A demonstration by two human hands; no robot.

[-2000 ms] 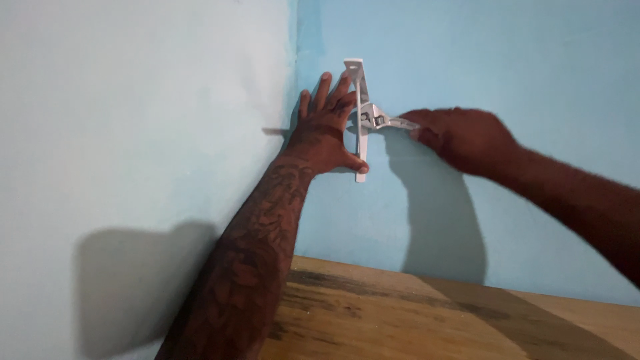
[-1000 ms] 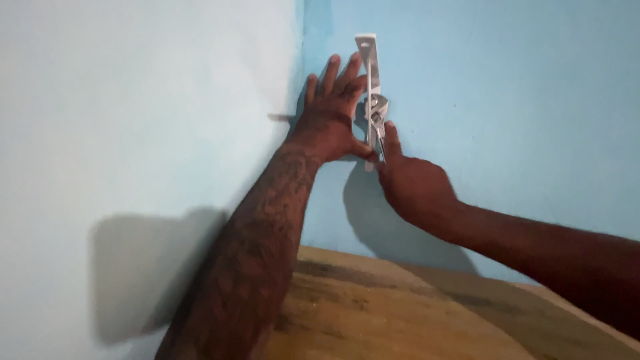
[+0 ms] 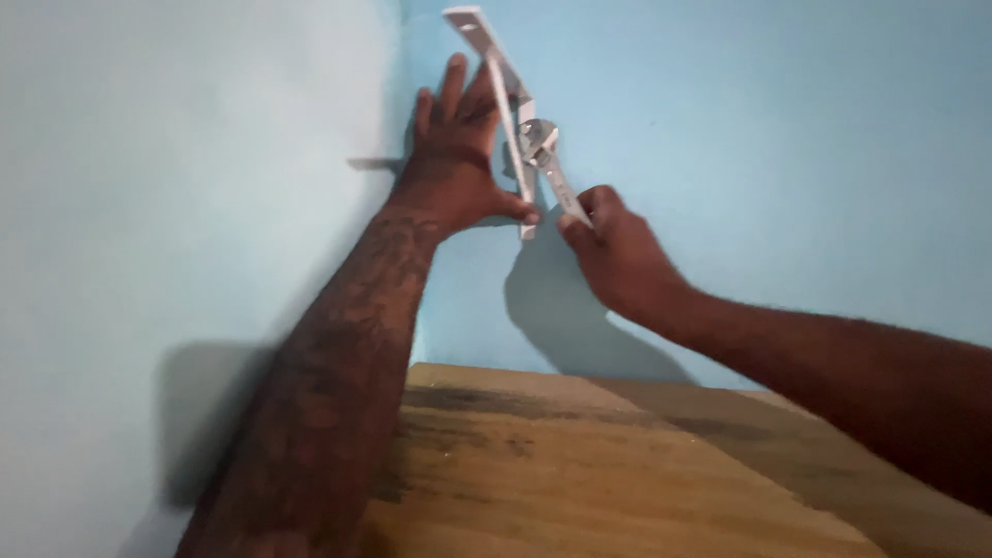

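Observation:
A white metal shelf bracket (image 3: 508, 116) with a diagonal brace stands against the blue wall near the corner. My left hand (image 3: 457, 167) lies spread beside it, fingers up along the wall and thumb across the bracket's lower end. An adjustable wrench (image 3: 559, 182) has its head at the bracket's wall plate, its handle slanting down to the right. The handle's end is between the thumb and fingers of my right hand (image 3: 620, 252). Whatever the wrench jaws grip is too small to make out.
A pale wall (image 3: 194, 194) meets the blue wall (image 3: 775, 155) at the corner left of the bracket. Below spreads a wooden surface (image 3: 581, 465) with dark stains. A thin dark strip (image 3: 372, 163) shows left of my left wrist.
The wrench handle swung from pointing right to pointing down, and now slants down to the right. My right hand moved down with it, then a little right. My left hand stays at the bracket.

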